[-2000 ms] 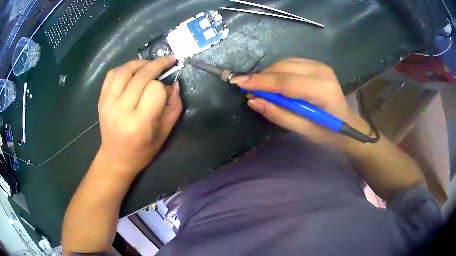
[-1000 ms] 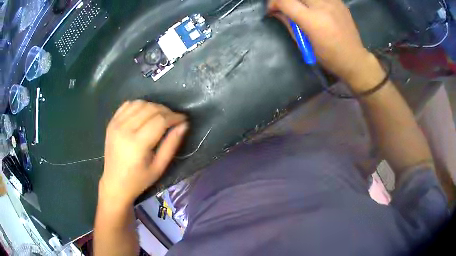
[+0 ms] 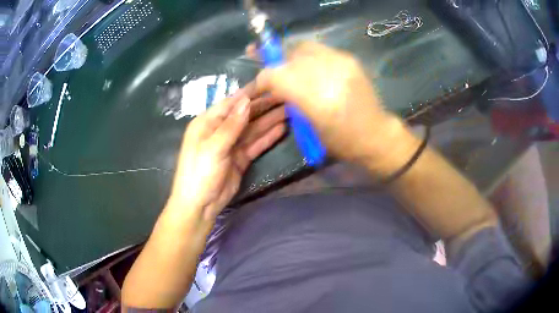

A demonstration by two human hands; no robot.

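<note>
The phone circuit board lies on the dark green mat, blurred, its right end close to my fingers. My right hand is blurred and holds the blue soldering iron, its metal shaft pointing up and away past the fingers. My left hand is half open, palm turned up, its fingertips close to or against my right hand. Whether it holds anything between the fingers is hidden by blur. A thin solder wire trails across the mat towards my left wrist.
Clear plastic cups stand along the left edge. A white stick lies near them. A perforated sheet is at the upper left. A coiled pale wire lies at the upper right. The mat's front edge runs by my body.
My right hand has come back left with the iron, now beside my left hand. My left hand has moved up and right and turned over. The coiled wire has come into view.
</note>
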